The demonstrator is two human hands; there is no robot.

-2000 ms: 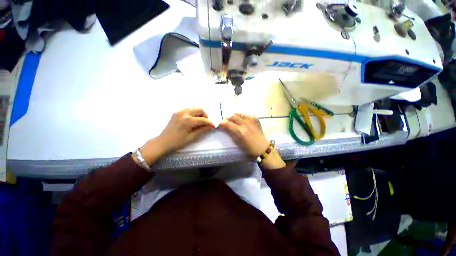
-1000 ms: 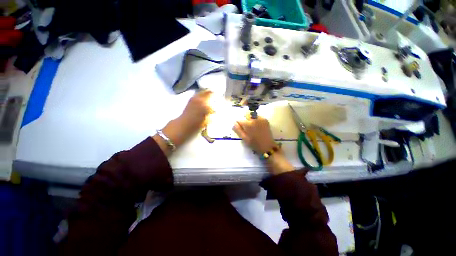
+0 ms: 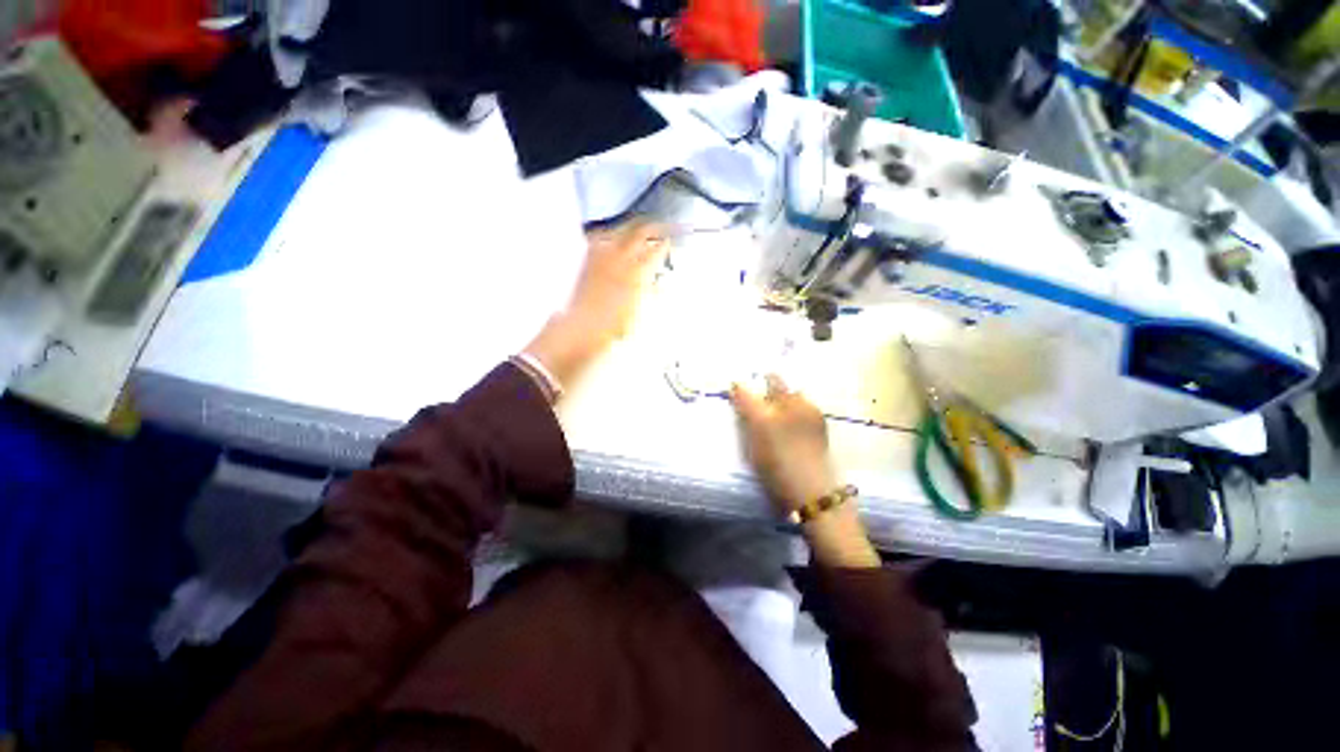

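A white cut panel [image 3: 713, 331] lies left of the needle area of the sewing machine [image 3: 1014, 287], washed out by the bright lamp; its outline is hard to see. My left hand [image 3: 617, 287] is on its far left part, fingers stretched toward the pale panels with dark edges [image 3: 669, 184]. My right hand [image 3: 782, 426] has its fingertips on the near edge of the white panel, in front of the presser foot [image 3: 779, 298]. Whether either hand grips the fabric is hidden by glare.
Scissors with green and yellow handles [image 3: 963, 448] lie right of the needle. A black panel [image 3: 573, 118] and dark fabric pile [image 3: 441, 44] lie at the back. A teal tray [image 3: 882, 66] stands behind the machine head. Another cream machine [image 3: 66, 176] is at left.
The view has shifted left. My left hand has moved away from my right hand, toward the back left. The right hand has drawn slightly nearer the front edge, away from the needle.
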